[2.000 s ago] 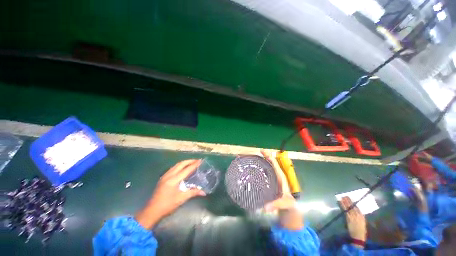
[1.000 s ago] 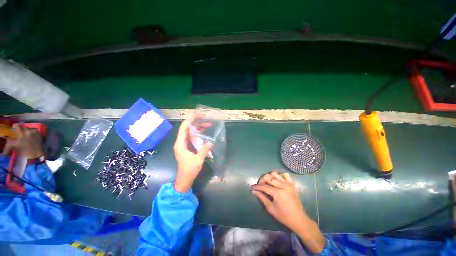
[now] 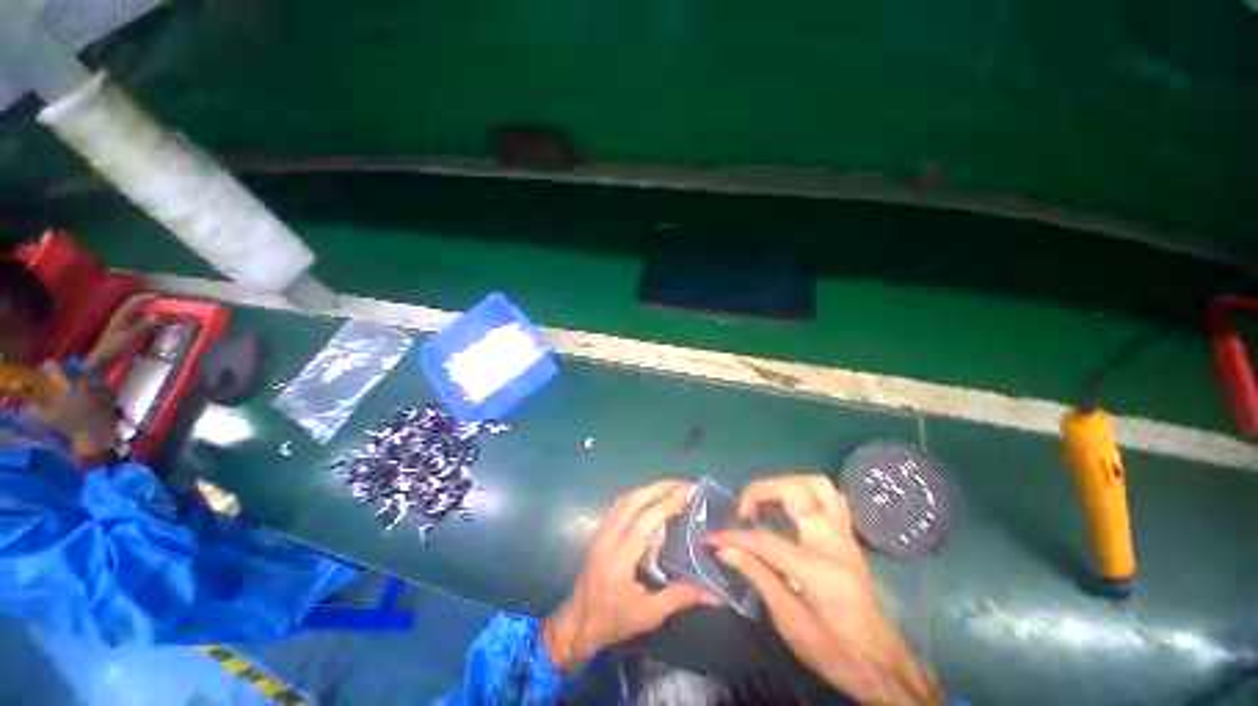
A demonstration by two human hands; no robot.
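Note:
A small clear plastic bag (image 3: 706, 549) is between my hands near the bench's front edge. My left hand (image 3: 628, 568) grips the bag's left side. My right hand (image 3: 814, 572) has its fingers on the bag's upper right part, thumb and fingertips pinching there. The bag's contents are too blurred to tell. The round dark dish (image 3: 897, 499) with tiny silvery screws lies just right of my right hand. A loose pile of small black-and-white parts (image 3: 410, 469) lies to the left of my hands.
A blue bin (image 3: 531, 392) holds small white parts. A flat clear bag (image 3: 345, 378) lies left of it. A yellow-orange screwdriver (image 3: 1101, 497) lies at right. A person in blue at left works on a red-framed unit (image 3: 210, 331). A white tube (image 3: 180, 186) hangs upper left.
The view has swung left. My right hand has come off the bench by the dish and joined my left hand at the bag. The bag is now lower, near the front edge.

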